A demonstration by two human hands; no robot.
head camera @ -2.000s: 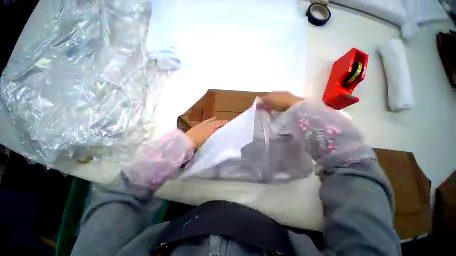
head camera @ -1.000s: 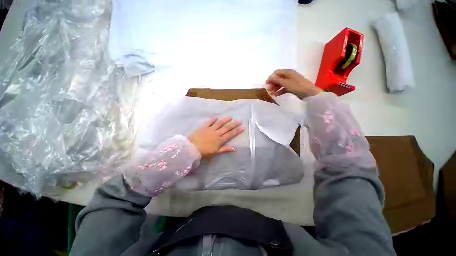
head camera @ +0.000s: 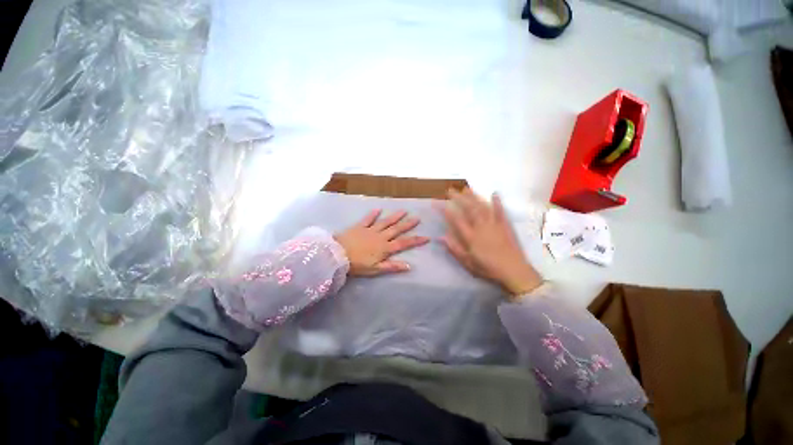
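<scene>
A brown bag (head camera: 396, 186) lies flat in front of me, mostly covered by white tissue paper (head camera: 391, 317). Only a brown strip shows along its far edge. My left hand (head camera: 376, 244) lies flat on the tissue with its fingers spread. My right hand (head camera: 485, 236) is on the right part of the tissue, fingers apart and slightly blurred, with fingertips near the brown strip. Neither hand grips anything.
Clear plastic bags (head camera: 113, 165) heap at left. A tissue stack (head camera: 365, 78) lies beyond the bag. To the right are a red tape dispenser (head camera: 596, 156), labels (head camera: 578, 236), a dark tape roll (head camera: 547, 16), a small white roll (head camera: 701, 139) and another brown bag (head camera: 683, 356).
The tissue has been folded over the bag, first on the left, then on the right. My right hand has let go of the tissue corner and moved down onto it. The labels have come into view.
</scene>
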